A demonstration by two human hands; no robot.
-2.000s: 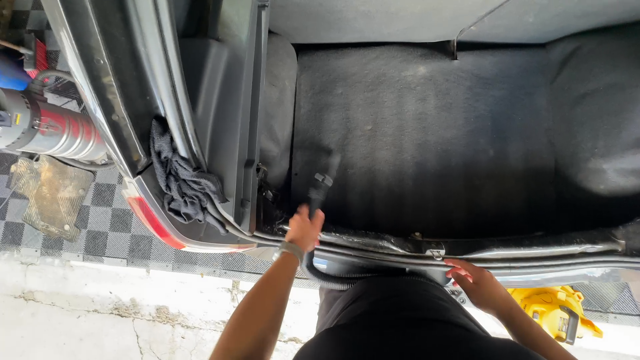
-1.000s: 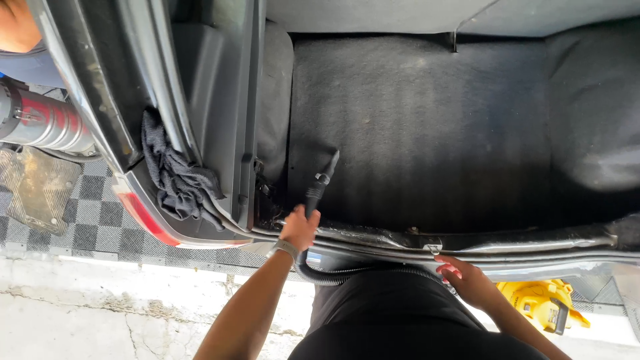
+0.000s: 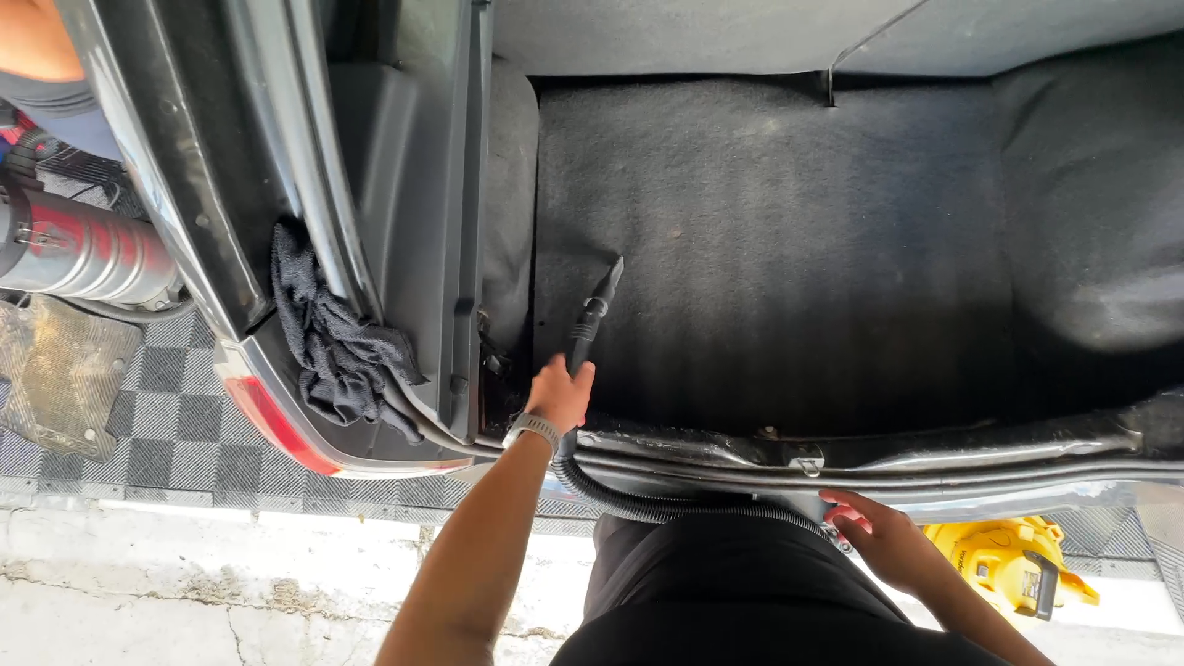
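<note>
My left hand [image 3: 560,398], a watch on its wrist, grips the black wand of a vacuum hose. The wand's crevice nozzle [image 3: 606,282] points forward over the black trunk carpet [image 3: 786,250] of a car, near its left side; whether it touches the carpet is hard to tell. From the wand a ribbed black hose [image 3: 638,504] runs back over the rear sill and across the front of my body to the right. My right hand [image 3: 874,532] is at the outer edge of the sill, near the trunk latch striker [image 3: 807,462], fingers partly bent; its contact with the hose is unclear.
A dark cloth [image 3: 338,347] drapes over the left rear corner above the tail light [image 3: 277,421]. A yellow vacuum [image 3: 1008,560] stands at the lower right. On the left are a metal canister [image 3: 92,245], a floor mat [image 3: 65,375] and part of another person [image 3: 55,74].
The nozzle, blurred two seconds ago, shows sharply now, still in my left hand and angled more to the right. Part of another person has come into view at the upper left.
</note>
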